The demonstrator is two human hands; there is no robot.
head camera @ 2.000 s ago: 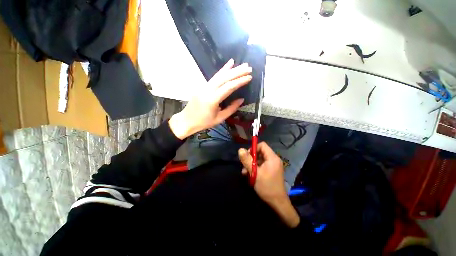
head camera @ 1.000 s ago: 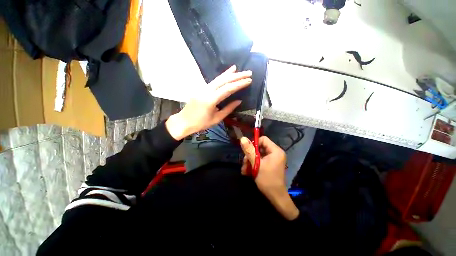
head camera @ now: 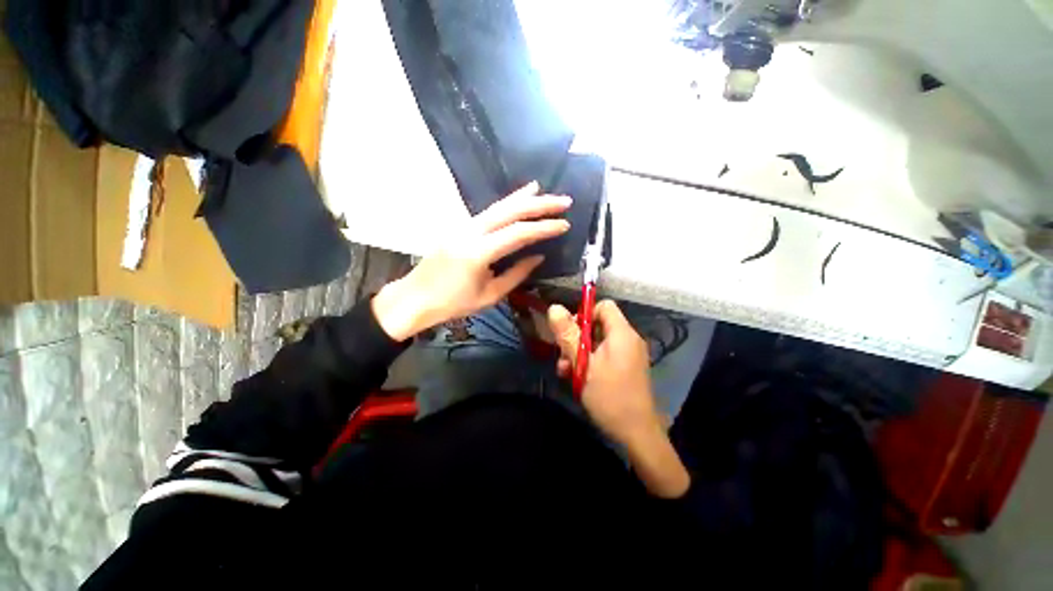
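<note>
A dark garment panel (head camera: 468, 104) lies on the white table near its front edge, with a narrow ridged line along it. My left hand (head camera: 479, 260) lies flat on the panel's near end, fingers spread, pressing it down. My right hand (head camera: 609, 364) holds red-handled scissors (head camera: 585, 312) just in front of the table edge. The blades point away from me along the panel's right edge, and a thin dark strip lies beside them. Glare hides part of the panel's right side.
Thin black trimmings (head camera: 762, 240) lie on the table at right, with blue snips (head camera: 985, 256) near the corner. Sewing machine parts (head camera: 745, 58) are above. A dark cloth heap (head camera: 162, 69) and cardboard (head camera: 69, 219) are at left. A red crate (head camera: 964, 450) is at lower right.
The scissors have moved slightly nearer to the table along the panel edge, and a thin dark strip now shows right of the blades. My left hand stays on the panel. The view has shifted slightly.
</note>
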